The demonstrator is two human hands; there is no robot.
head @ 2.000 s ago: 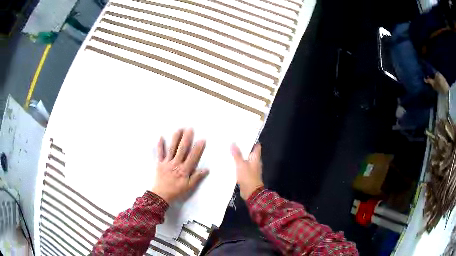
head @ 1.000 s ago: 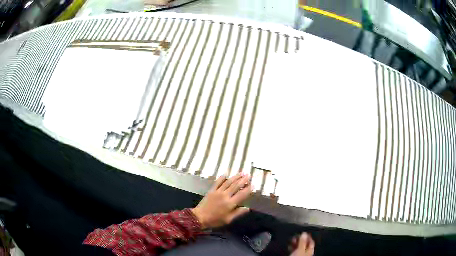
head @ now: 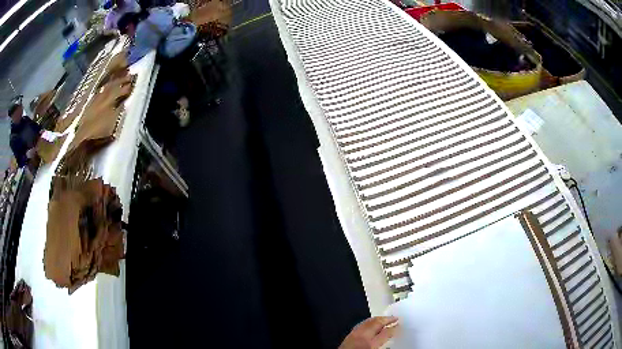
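A blank white sheet lies at the lower right, over the long overlapped row of sheets and brown strips. A thicker band of brown strips lies along the blank sheet's right side. My left hand is at the bottom edge of the picture, cut off there, with its fingers closed on the sheet's left edge. My right hand is not in view.
A dark aisle runs left of the table. Brown cut pieces lie on the neighbouring table, with people beyond. On the right are a pale side table, a black cable and a yellow-edged carton.
The view has swung left along the table. My left hand has gone from the striped row's near edge to the blank sheet's edge. My right hand has left the picture.
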